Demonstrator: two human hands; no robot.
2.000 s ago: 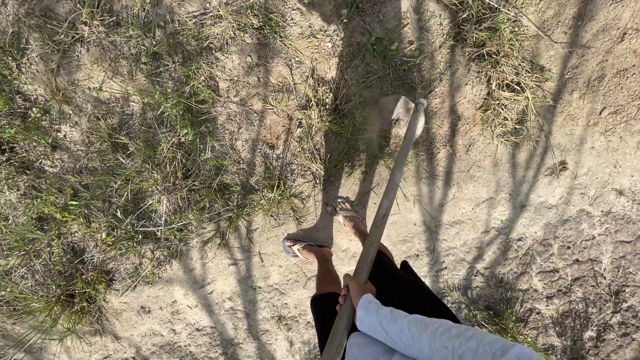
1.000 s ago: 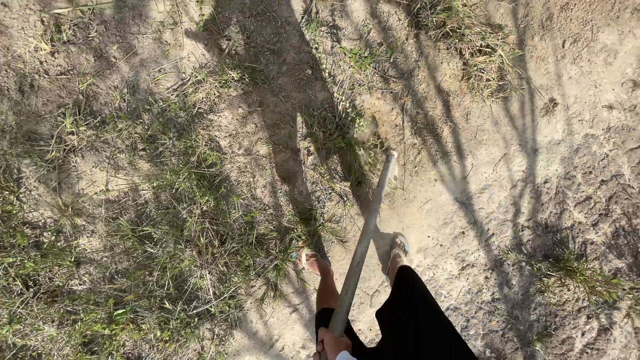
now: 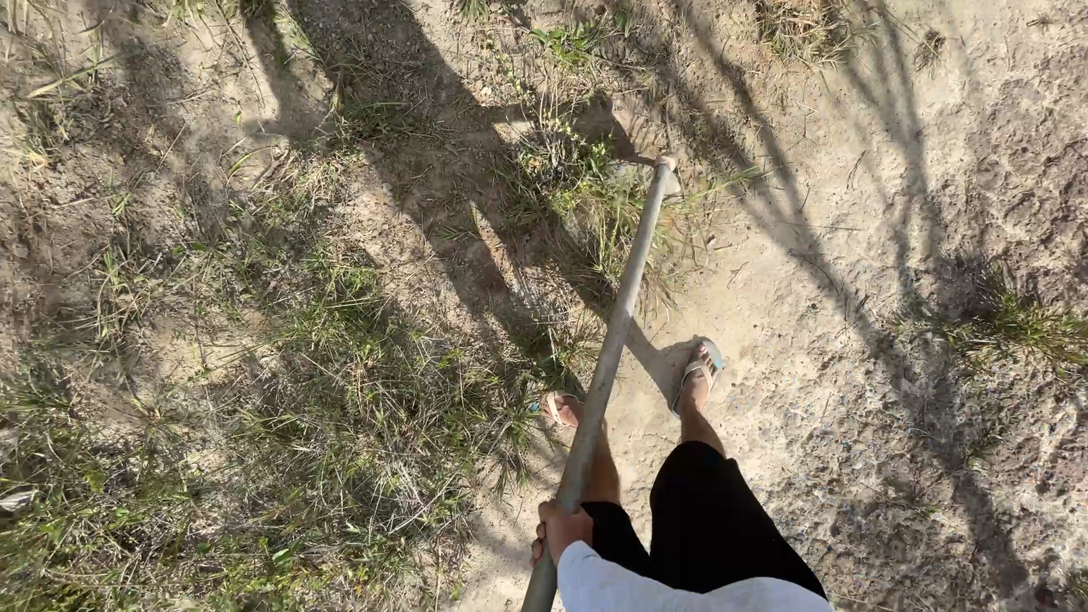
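Note:
My right hand point(image 3: 563, 529), below a white sleeve, is closed around the long wooden handle point(image 3: 625, 310) of a hoe. The handle slants up and to the right, across my left foot and shin. At its far end the hoe head point(image 3: 667, 168) is beside a tuft of green grass point(image 3: 586, 183); its blade shows only in part, so I cannot tell whether it touches the soil. My left hand is out of view, and the handle's near end runs off the bottom edge.
My sandaled feet stand apart on pale dry soil, the right one point(image 3: 699, 374) farther forward than the left point(image 3: 563, 409). Grass and weeds point(image 3: 340, 408) cover the ground at left. Another grass clump point(image 3: 1020, 327) grows at right. Long shadows cross the ground.
My feet have changed position, the right now ahead of the left. The hoe head, over bare soil and shadow two seconds ago, is now by a grass tuft. The view has shifted.

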